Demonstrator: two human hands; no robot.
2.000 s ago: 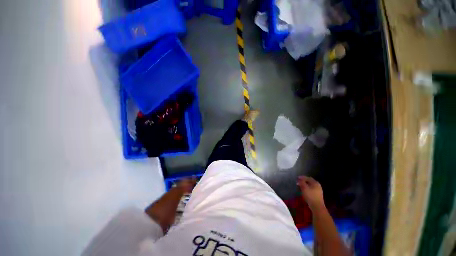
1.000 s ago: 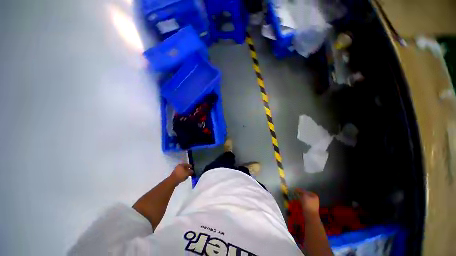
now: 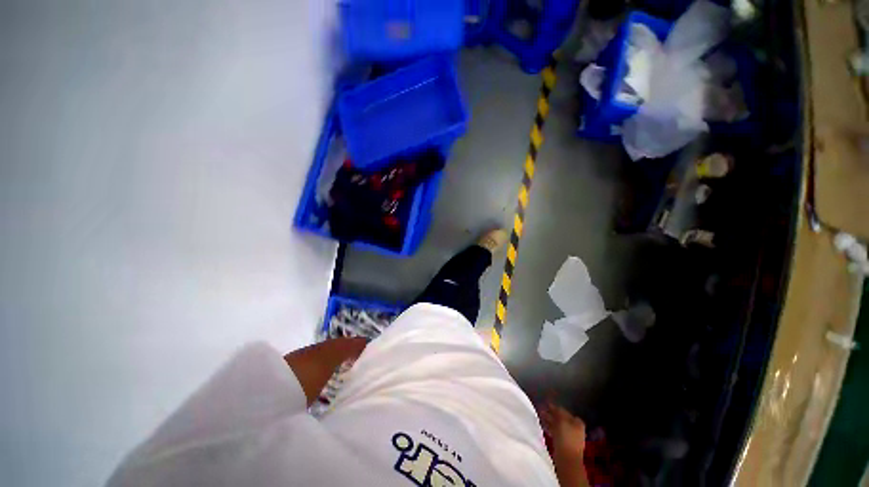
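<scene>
My right hand [image 3: 564, 428] hangs low beside my white shirt, small and blurred; I cannot tell its finger shape, and no held object shows. My left forearm is bent at the shirt's left side, its hand hidden behind the shirt. Ahead on the left, a blue crate [image 3: 310, 204] holds dark and red items [image 3: 381, 204], with a tilted empty-looking blue crate [image 3: 405, 109] on top. Nearer, another blue crate [image 3: 332, 306] holds white-grey parts [image 3: 357, 323], partly covered by my body.
Yellow-black tape [image 3: 519, 204] runs along the floor. White film pieces [image 3: 572, 295] lie right of it. A blue crate [image 3: 598, 105] with crumpled film stands ahead. The tan bench edge [image 3: 783, 352] and green belt [image 3: 853, 428] run along the right. A shoe [image 3: 493, 239] is beside the tape.
The crates have shifted right in view, and the near crate with white-grey parts shows again. My left hand has gone out of sight behind the shirt. My right hand is lower.
</scene>
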